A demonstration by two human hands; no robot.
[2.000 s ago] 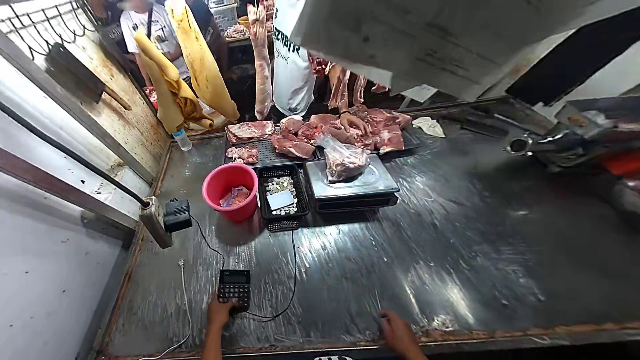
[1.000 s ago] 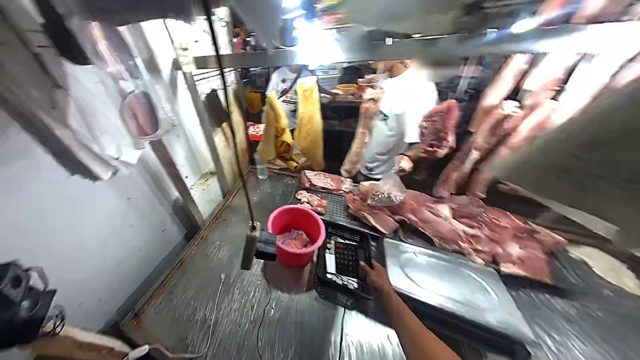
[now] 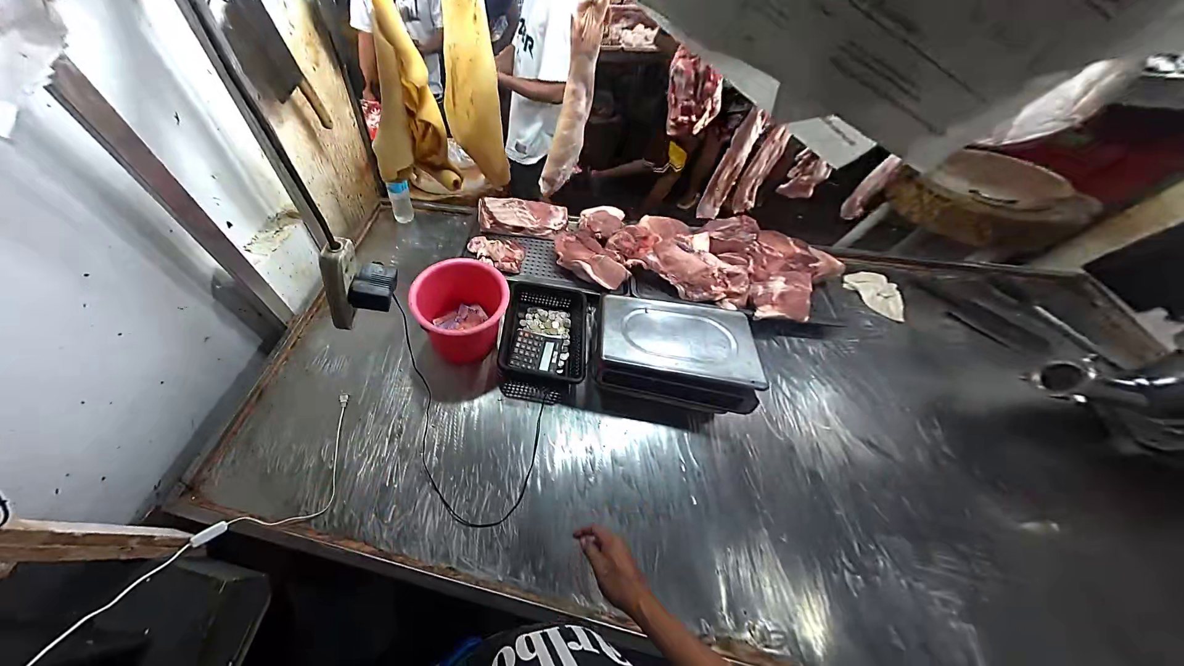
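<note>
My right hand [image 3: 610, 566] reaches in from the lower right, low over the steel-topped table near its front edge. Its fingers are partly curled; whether they hold something small is unclear. My left hand is out of view. Beyond the right hand, a black calculator [image 3: 534, 352] lies on coins [image 3: 546, 324] in a black plastic basket [image 3: 583, 347]. To the basket's left is a pink bucket [image 3: 425, 310] with what look like banknotes [image 3: 461, 317] inside. A weighing scale with a bare steel platform [image 3: 680, 340] stands to its right.
Raw meat cuts [image 3: 694, 264] lie along the far side. A clear bottle [image 3: 400, 202] stands at the far left corner. Cables [image 3: 427, 444] trail across the left side; a metal grinder-like part [image 3: 1064, 377] is at right. Meat hangs beyond, near people [image 3: 541, 83].
The calculator, first under my left hand near the front edge, is now in the coin basket with no hand on it. The bagged meat has left the scale.
</note>
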